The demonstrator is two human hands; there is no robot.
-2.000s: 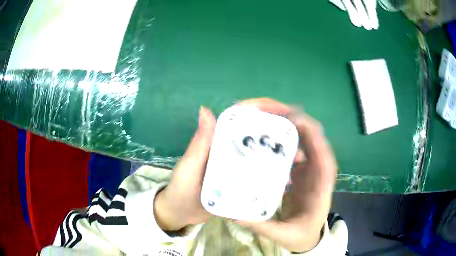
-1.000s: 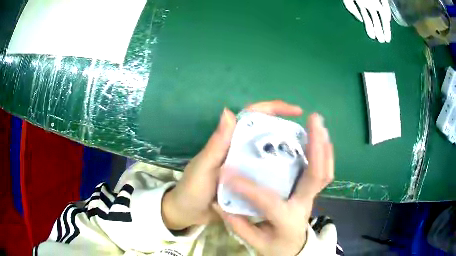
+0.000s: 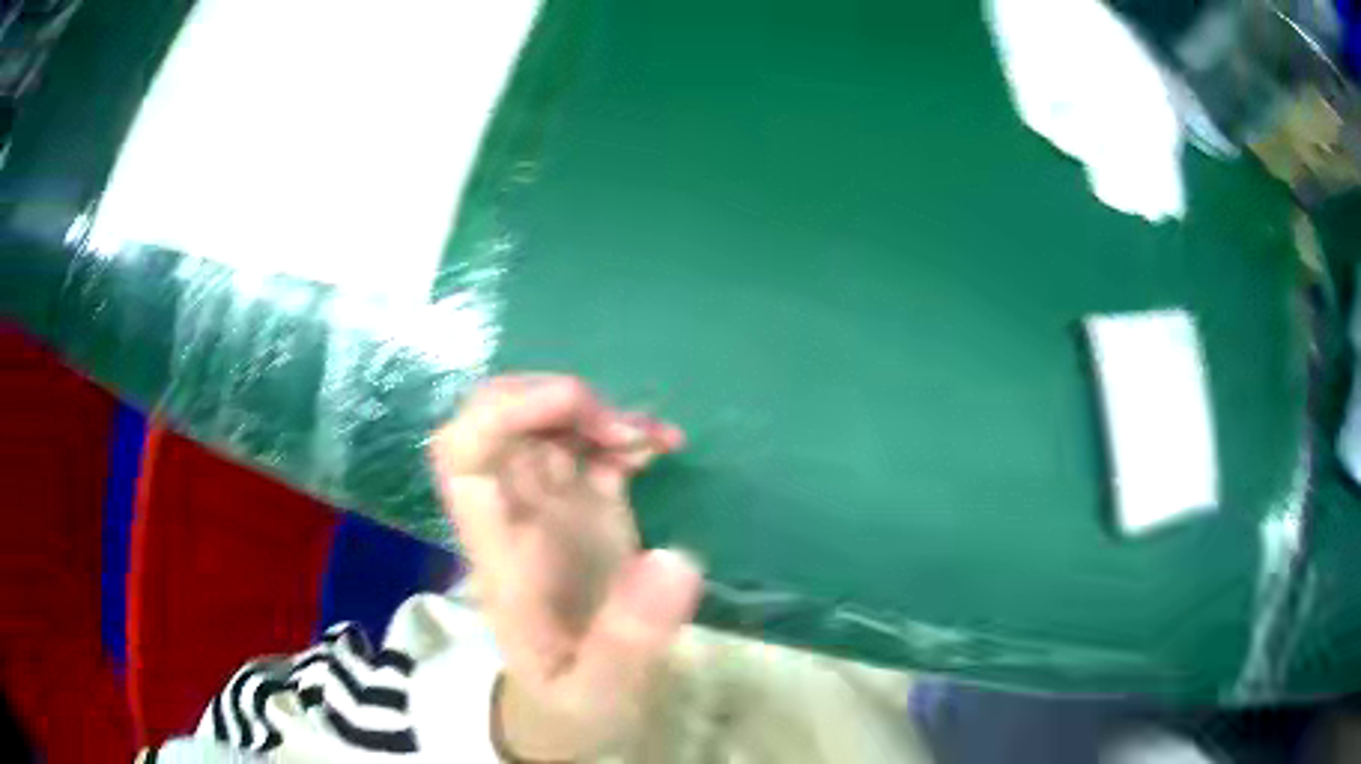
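My left hand (image 3: 560, 545) is above the near edge of the green table (image 3: 806, 299), blurred. It is empty, with its fingers curled and its thumb apart from them. My right hand is not in view. The white adapter is not in view either. A small flat white pad (image 3: 1157, 421) lies on the green surface right of centre.
A white sheet (image 3: 321, 135) lies at the upper left, with shiny clear film (image 3: 329, 336) below it. A white glove (image 3: 1097, 105) lies at the upper right beside blurred clear and tan objects. Clear tape (image 3: 1281, 582) runs along the right.
The adapter and my right hand have gone out of view. My left hand has let go and moved left. The camera view has shifted, so the pad and glove appear lower.
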